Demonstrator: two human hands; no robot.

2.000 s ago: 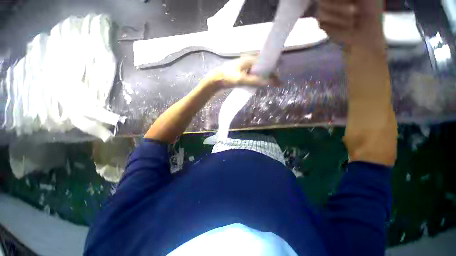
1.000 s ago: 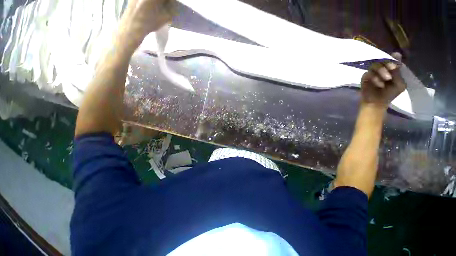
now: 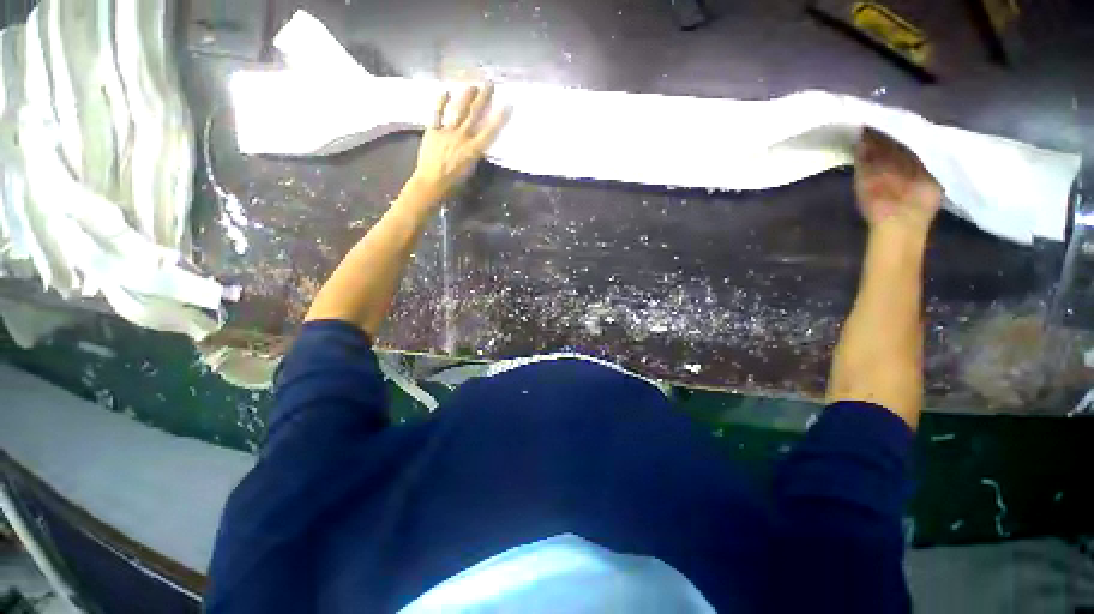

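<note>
A long white fabric stack (image 3: pixel 648 132) with a wavy front edge lies along the dark table. My left hand (image 3: pixel 462 138) rests flat on it left of its middle, fingers spread. My right hand (image 3: pixel 894 180) is at its right part, fingers under the lifted front edge of the top fabric, which bends up there; the thumb and fingertips are partly hidden. A white strip end (image 3: pixel 318 46) sticks out behind the stack at the left.
A fanned row of white fabric bundles (image 3: pixel 102 156) lies at the table's left. A yellow-and-black tool (image 3: pixel 890 32) lies beyond the stack. Lint dusts the dark tabletop (image 3: pixel 576 276). Scraps lie on the green floor (image 3: pixel 996 480) below the front edge.
The fabric piece that was stretched between my hands now lies along the stack. My left hand has moved right and down onto it. The dangling strip is gone from my left hand.
</note>
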